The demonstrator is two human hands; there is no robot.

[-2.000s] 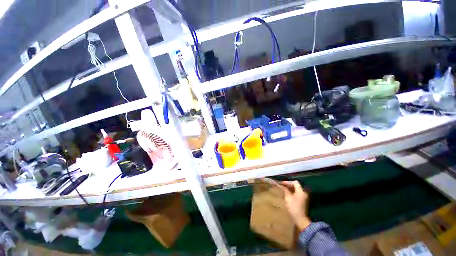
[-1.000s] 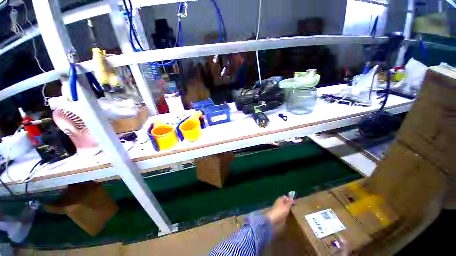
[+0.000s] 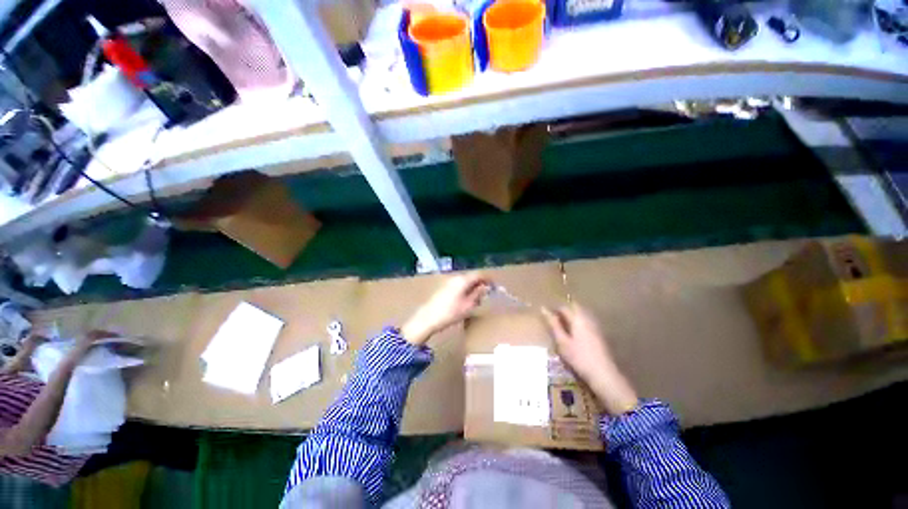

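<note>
A small brown carton (image 3: 480,413) lies on the cardboard-covered bench right in front of me, with a white label (image 3: 522,386) and printed icons on its top. My left hand (image 3: 454,304) is at the carton's far left edge, its fingertips pinching one end of a thin clear strip, seemingly tape. My right hand (image 3: 587,353) is over the carton's far right side, its fingertips near the strip's other end. Whether the right fingers hold the strip is hard to tell.
White papers (image 3: 242,348) and a curled white cord (image 3: 337,338) lie to the left. A coworker's hands (image 3: 66,373) hold white bags at far left. A yellow-taped carton (image 3: 832,303) is at right. Brown cartons (image 3: 501,166) stand on the green belt (image 3: 637,189) beneath the shelf.
The view has turned down to the bench. The labelled carton now lies in front of me, and both hands are over its far edge. A yellow-taped carton shows at right.
</note>
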